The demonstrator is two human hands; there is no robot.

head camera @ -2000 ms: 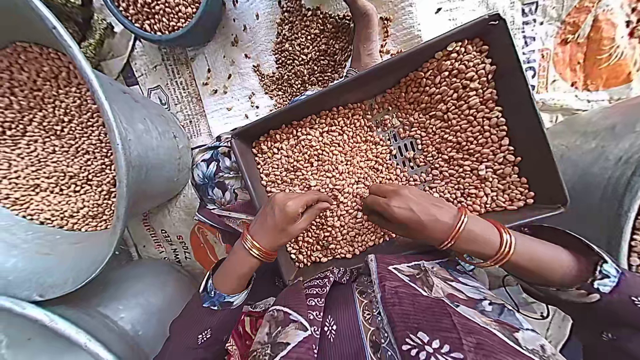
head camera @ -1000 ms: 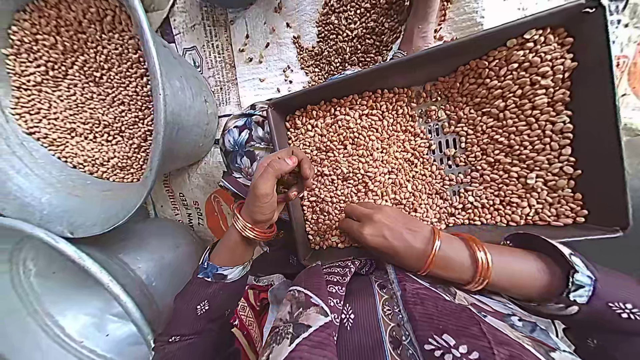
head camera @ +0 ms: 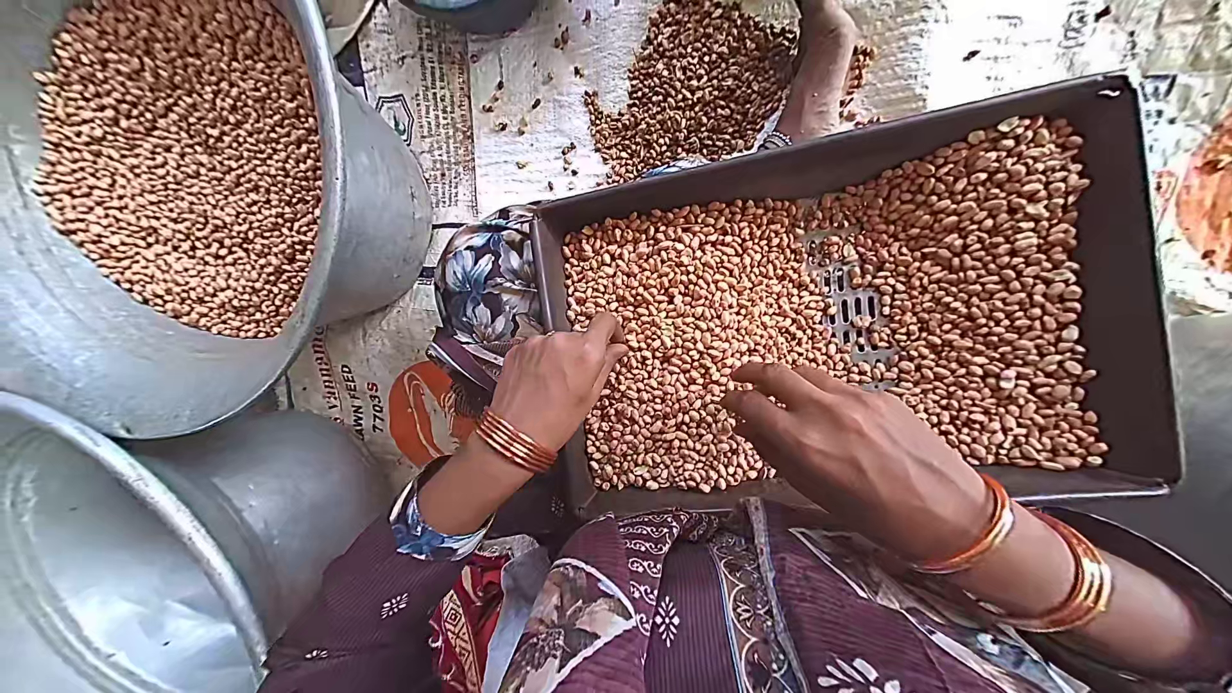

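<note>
A dark rectangular metal tray (head camera: 1126, 289) with a slotted bottom rests over my lap, tilted in view. Peanut kernels (head camera: 693, 289) cover its left part, and more lie in a heap on the right; the slots (head camera: 852, 308) show between the two. My left hand (head camera: 556, 377) is at the tray's left side, fingertips together at the edge of the kernels; whether something is pinched there is hidden. Over the middle of the left kernels is my right hand (head camera: 847, 443), its fingers bent and somewhat apart, with nothing visible held in them.
At upper left a large aluminium pot (head camera: 385, 202) holds many kernels. Below it stands another metal pot (head camera: 318, 500). Beyond the tray, darker kernels (head camera: 712, 77) lie heaped on printed woven sacks (head camera: 529, 58), beside a bare foot (head camera: 823, 67). Part of a blue-grey vessel (head camera: 481, 12) shows at the top.
My left hand was raised and curled at the tray's left corner one second ago; now it reaches over the tray's left edge. The fingers of my right hand have spread and lifted from the kernels.
</note>
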